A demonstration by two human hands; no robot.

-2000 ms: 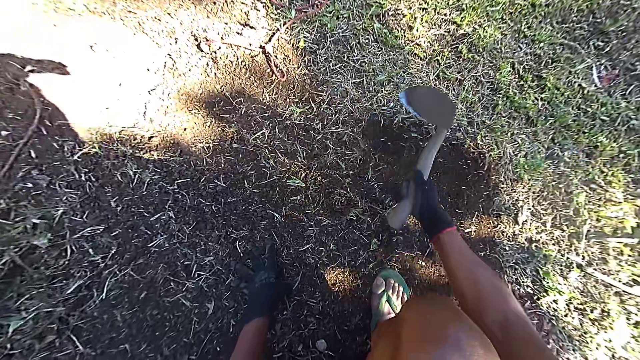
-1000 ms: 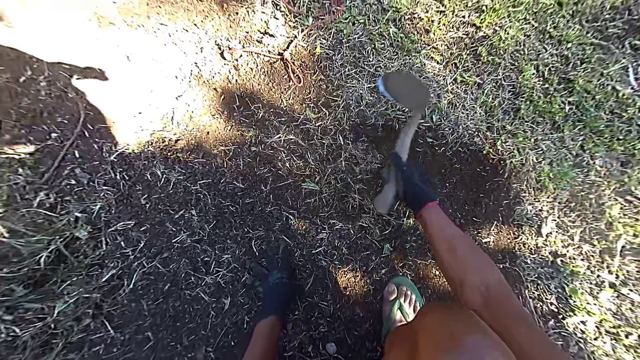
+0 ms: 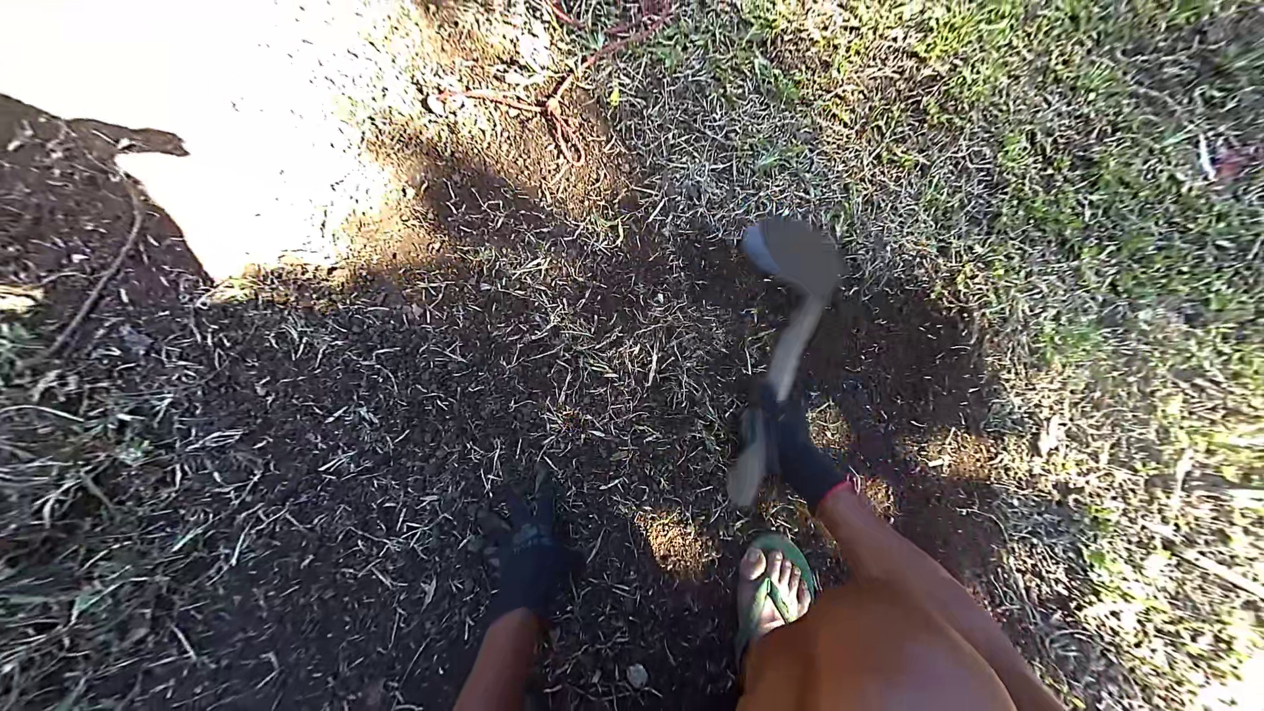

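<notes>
My right hand [image 3: 790, 439], in a dark glove with a red cuff edge, grips the wooden handle of a short hand hoe [image 3: 798, 341]. The hoe's broad, rounded metal blade [image 3: 795, 255] points away from me above the ground, blurred. The butt of the handle sticks out below my fist. My left hand [image 3: 533, 563], also in a dark glove, is low over the dark soil with its fingers spread and nothing seen in it. Loose soil and cut dry grass [image 3: 592, 395] lie around both hands.
My foot in a green flip-flop [image 3: 775, 588] stands just below the hoe. Reddish cord or roots [image 3: 558, 104] lie at the top, and a thin stick [image 3: 109, 272] at the left. Grass [image 3: 1086, 197] covers the right side. A brightly sunlit patch [image 3: 257, 118] lies at the upper left.
The hoe is still in my right hand; its blade is closer to my body than two seconds ago. My left hand stays low with nothing seen in it. The view has shifted somewhat.
</notes>
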